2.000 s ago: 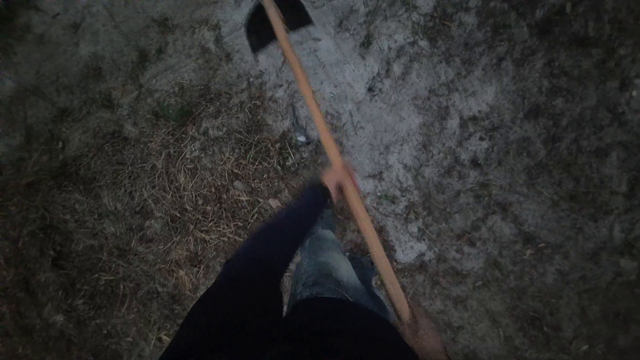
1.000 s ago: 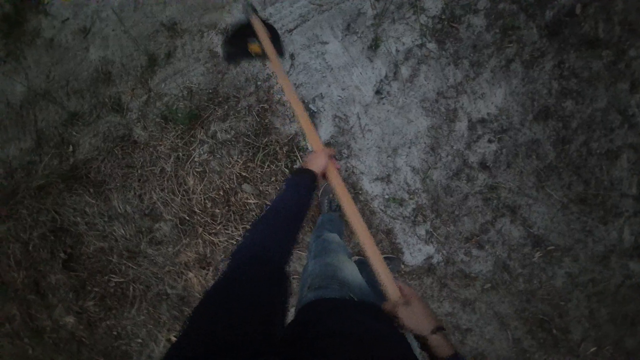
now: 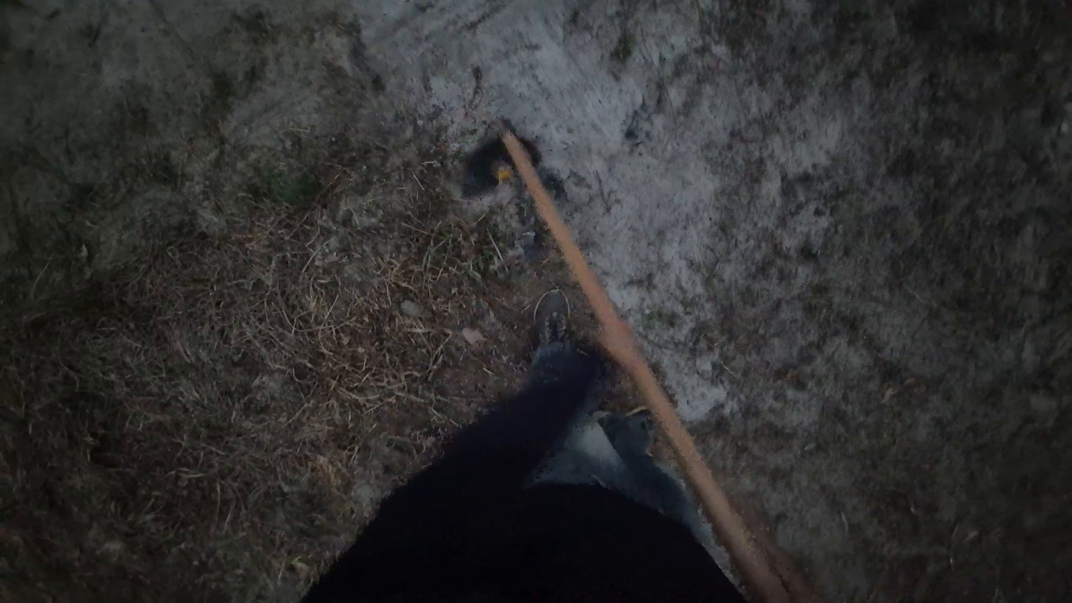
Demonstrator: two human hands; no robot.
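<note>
A hoe with a long wooden handle (image 3: 569, 249) runs from the upper middle to the bottom right. Its dark, blurred blade (image 3: 484, 167) bears a small yellow-orange patch and lies over the ground at the edge of the dry grass. My left hand (image 3: 618, 339) is closed round the middle of the handle, dim and blurred, below a dark sleeve. Low at the right, my right hand (image 3: 775, 557) grips the rear part of the handle; it is very blurred and partly cut off by the frame's edge.
Dry, tangled grass (image 3: 335, 301) covers the ground at the left. A pale strip of bare soil (image 3: 670, 226) runs along the handle's right side, with darker rough ground further right. My shoe (image 3: 551, 318) and jeans (image 3: 586, 452) show below the blade.
The hoe blade was near the top edge in the earlier frames; it is now lower in view, closer to my feet. Both hands have stayed on the handle, and my left hand has moved down and right.
</note>
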